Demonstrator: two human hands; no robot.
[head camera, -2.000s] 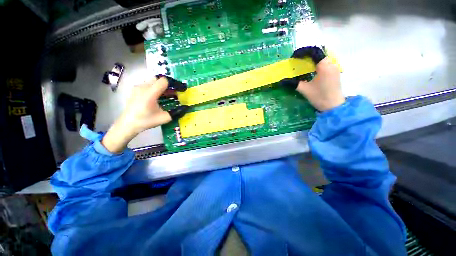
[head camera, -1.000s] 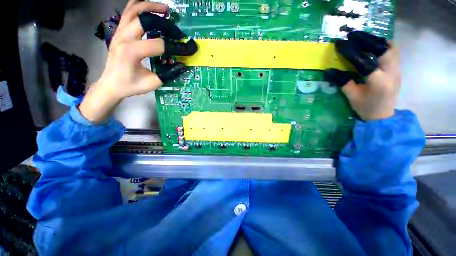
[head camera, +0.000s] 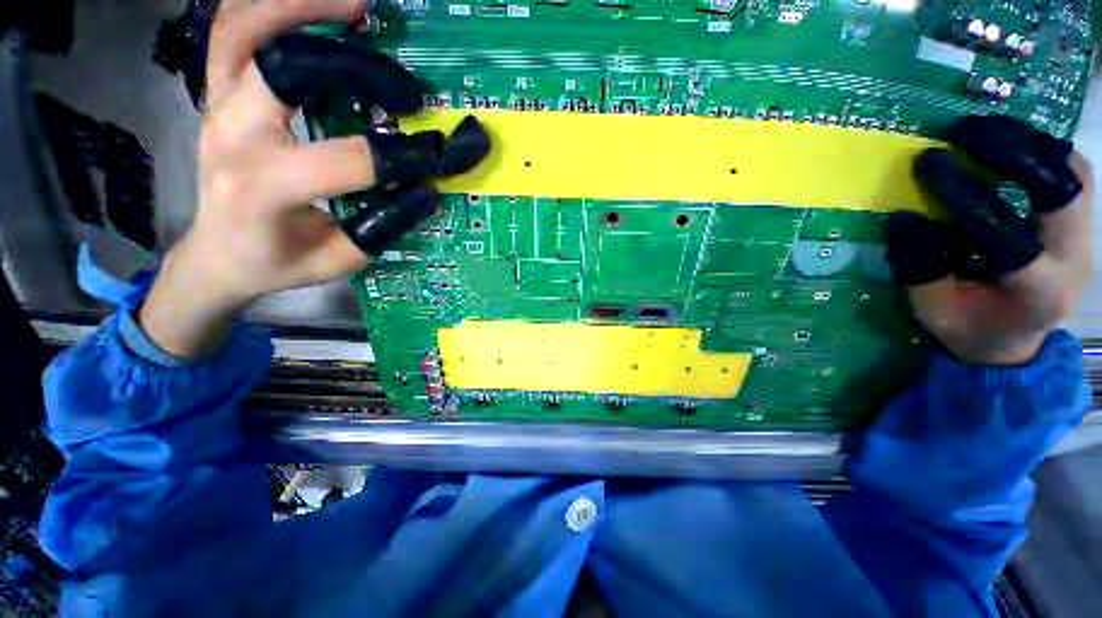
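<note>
A long yellow strip (head camera: 677, 159) lies across the middle of the large green circuit board (head camera: 773, 284). My left hand (head camera: 260, 169), with black finger cots, holds the strip's left end, one fingertip on top of it. My right hand (head camera: 997, 229), also with black finger cots, is on the strip's right end and covers it. Whether the strip lies flat under the fingers cannot be told. A shorter yellow piece (head camera: 580, 359) with a stepped right end lies on the board near the edge closest to me. Small reddish-white components stand at its left end.
A metal rail (head camera: 556, 445) runs along the board's near edge. Black finger-shaped items (head camera: 97, 169) lie at the left on the pale surface. A dark object is at the upper left, beside my left hand.
The strip was held slanted, and now it runs nearly level across the board, farther from the short piece. My hands have moved apart with its ends. The view is closer to the board.
</note>
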